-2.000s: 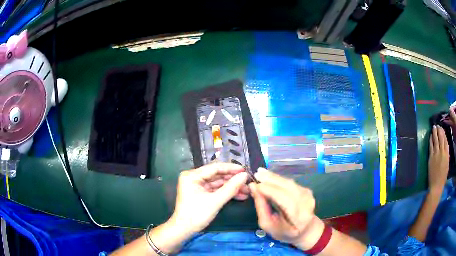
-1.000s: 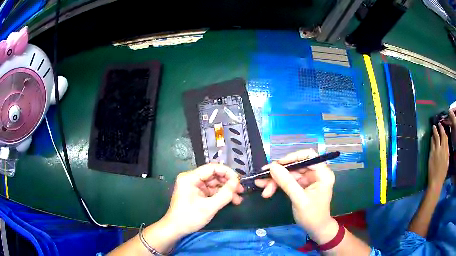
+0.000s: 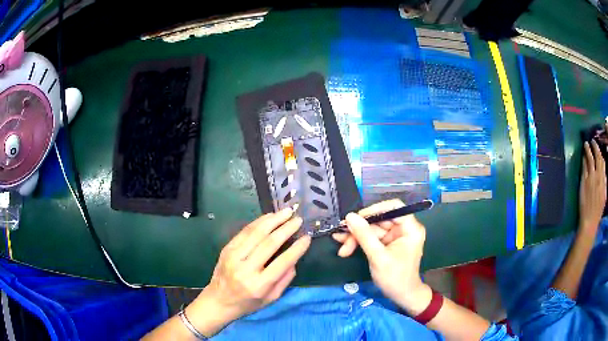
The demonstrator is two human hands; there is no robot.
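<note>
The dark grey phone middle frame (image 3: 298,160), with slanted dark oval marks, two white strips and a yellow-orange patch, lies on the black foam work pad (image 3: 341,160). My left hand (image 3: 257,260) lies over the frame's lower left corner, fingertips on its edge; no held part shows. My right hand (image 3: 387,250) holds the slim black tweezers (image 3: 399,212) between thumb and fingers. Their tip is at the frame's lower right edge. Whether the tip holds a small piece is too small to tell.
The black foam parts tray (image 3: 157,136) lies left. Adhesive pieces under blue film (image 3: 393,100) lie right, then yellow tape (image 3: 508,133) and a black strip sheet (image 3: 548,143). A pink and white fan (image 3: 30,120) stands far left. Another person's hand (image 3: 592,180) is far right.
My left hand has gone from pinching near the tweezer tip to lying flatter on the frame's lower left. The tweezer tip has moved to the frame's lower right edge. The whole view has shifted slightly.
</note>
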